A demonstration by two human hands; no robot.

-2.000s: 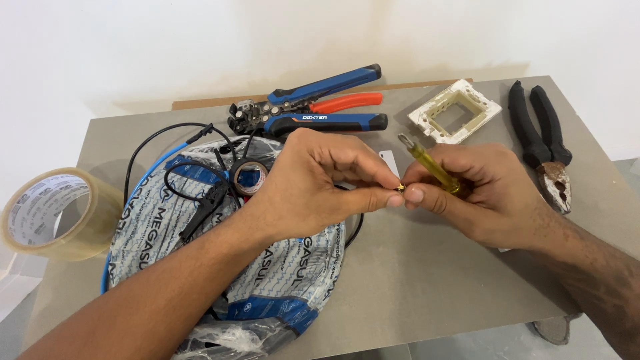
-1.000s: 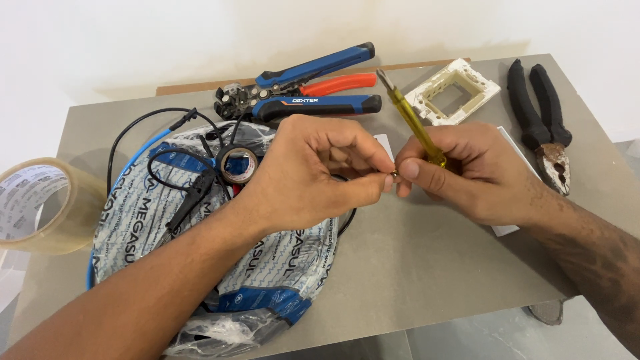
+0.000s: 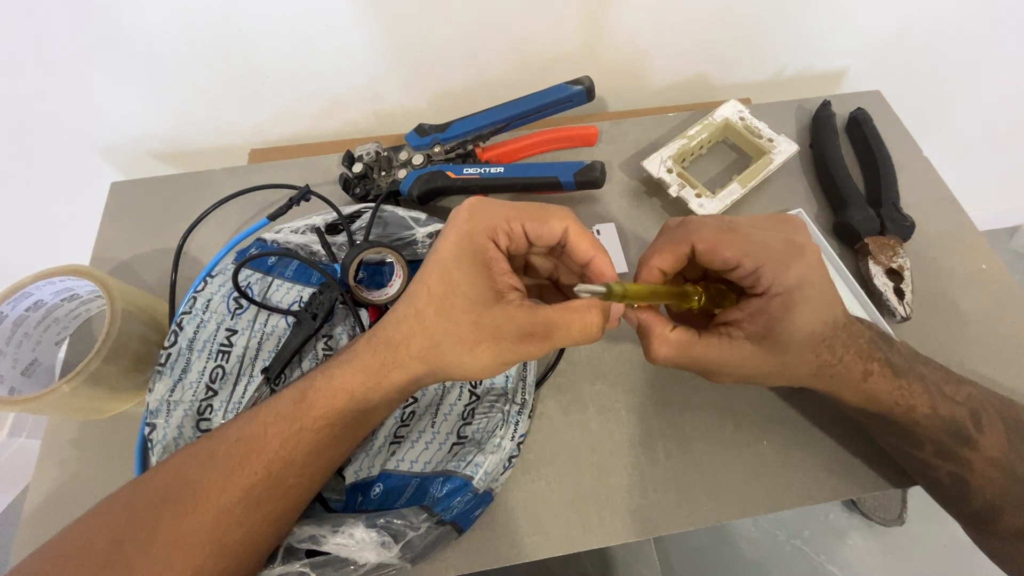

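Note:
My right hand (image 3: 728,304) is closed around the yellow transparent handle of a screwdriver (image 3: 656,294), whose metal tip points left across the fingertips of my left hand (image 3: 512,296). The left thumb and fingers are pinched together at the right hand's fingertips; whatever small thing lies between them is hidden. Beyond the left hand lies a blue and red Dexter wire stripper (image 3: 512,176). A white and cream plastic mounting frame (image 3: 720,156) rests behind the right hand. Below the left wrist is a plastic-wrapped coil of cable (image 3: 432,456).
A roll of clear packing tape (image 3: 120,344) stands at the left edge of the grey board (image 3: 688,480). Electrical tape (image 3: 378,274) and black cable sit on the coil. Black-handled pliers (image 3: 864,192) lie at right, near a white plate (image 3: 840,272). A white wall rises behind.
The screwdriver has swung from pointing up and away to lying nearly level, its tip now toward my left hand. Both hands stay close together.

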